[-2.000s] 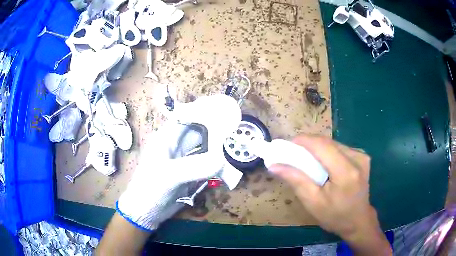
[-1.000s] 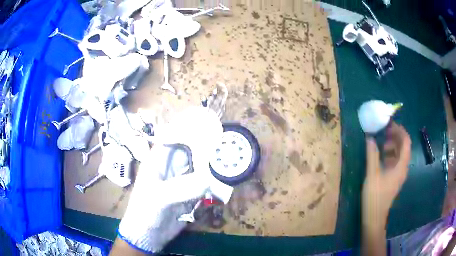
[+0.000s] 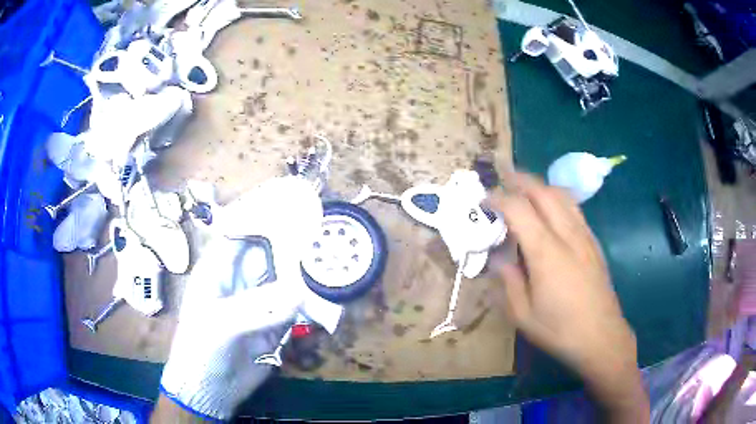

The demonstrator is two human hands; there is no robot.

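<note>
My left hand [image 3: 228, 323], in a white knit glove with a blue cuff, grips a white motorcycle body [image 3: 273, 207]. Its black-tyred wheel [image 3: 338, 251] points right, and a small red piece [image 3: 300, 330] shows below. My bare right hand [image 3: 564, 265], slightly blurred, has its fingertips at the right edge of a white side cover [image 3: 464, 219] with a dark oval hole and two flared stalks. The cover looks raised off the cardboard; the finger contact is partly hidden. A white glue bottle [image 3: 579, 175] with a yellow-green nozzle lies beyond this hand on the green top.
White side covers [image 3: 137, 277] are piled at left on the stained cardboard [image 3: 373, 99], beside a blue crate [image 3: 33, 273]. A white-grey motorcycle unit [image 3: 572, 56] stands at the upper right. A small dark strip [image 3: 673, 225] lies at right.
The glue bottle has been let go on the green top. My right hand now has a side cover, and one fewer shows at the pile's top. The left hand still holds the body.
</note>
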